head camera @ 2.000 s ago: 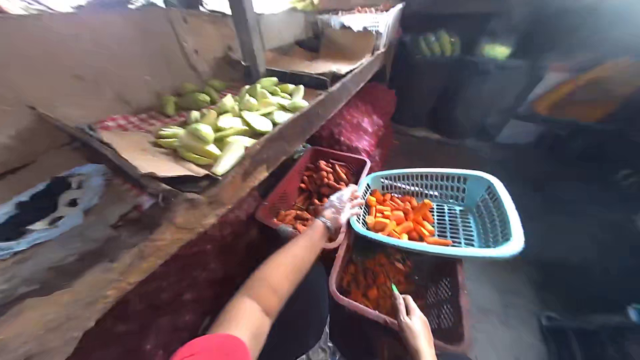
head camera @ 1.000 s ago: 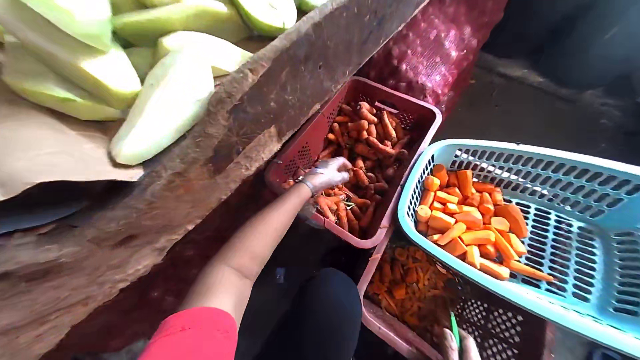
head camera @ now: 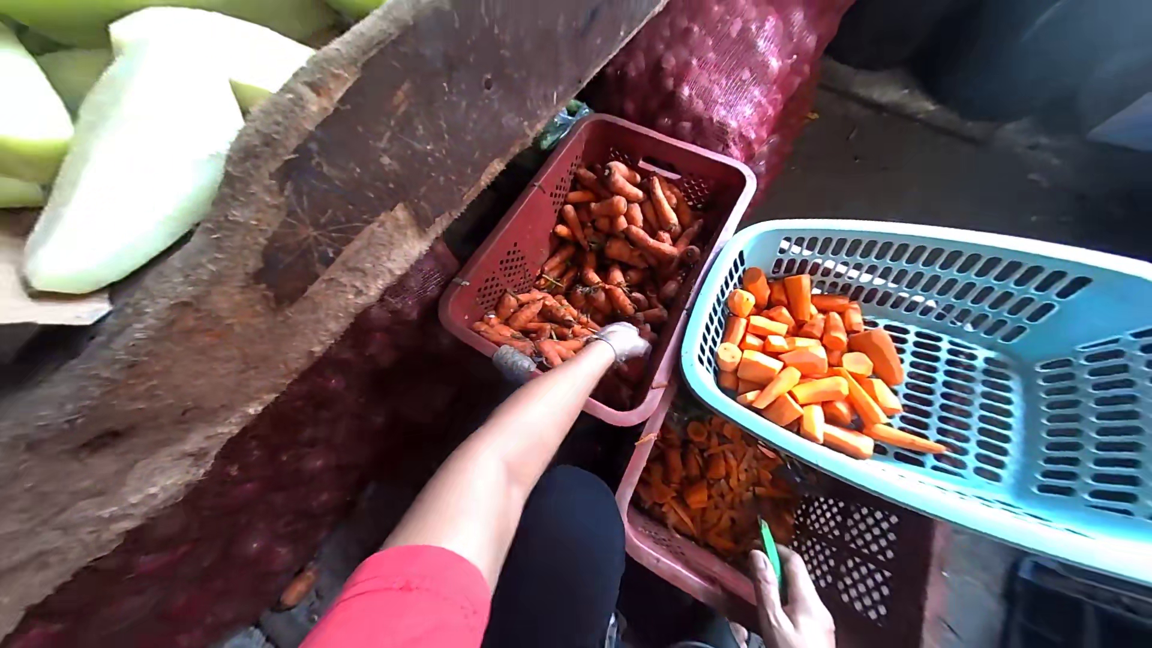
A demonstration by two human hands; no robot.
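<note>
My left hand (head camera: 623, 344), in a whitish glove, reaches into a red plastic crate (head camera: 454, 310) of unpeeled carrots (head camera: 621, 234). Its fingers are down among the carrots at the near right side, so its grip is hidden. My right hand (head camera: 787, 589) holds a green-handled tool (head camera: 770, 547), perhaps a peeler or knife, over a lower red crate (head camera: 670, 562) with carrot peelings and pieces (head camera: 711, 477). Peeled, cut carrots (head camera: 810, 360) lie at the left end of a light blue plastic basket (head camera: 1017, 387), which rests partly over the lower crate.
A rough wooden shelf edge (head camera: 360, 153) slants along the left, with pale green peeled vegetables (head camera: 144, 153) on it. Red mesh sacks (head camera: 711, 72) stand behind the crate and under the shelf. My knee (head camera: 567, 558) is close to both crates. A dark crate (head camera: 1071, 603) sits at lower right.
My left hand has moved from the crate's rim near the blue basket into the carrots, then toward the crate's near right side. The view has swung down and closer.
</note>
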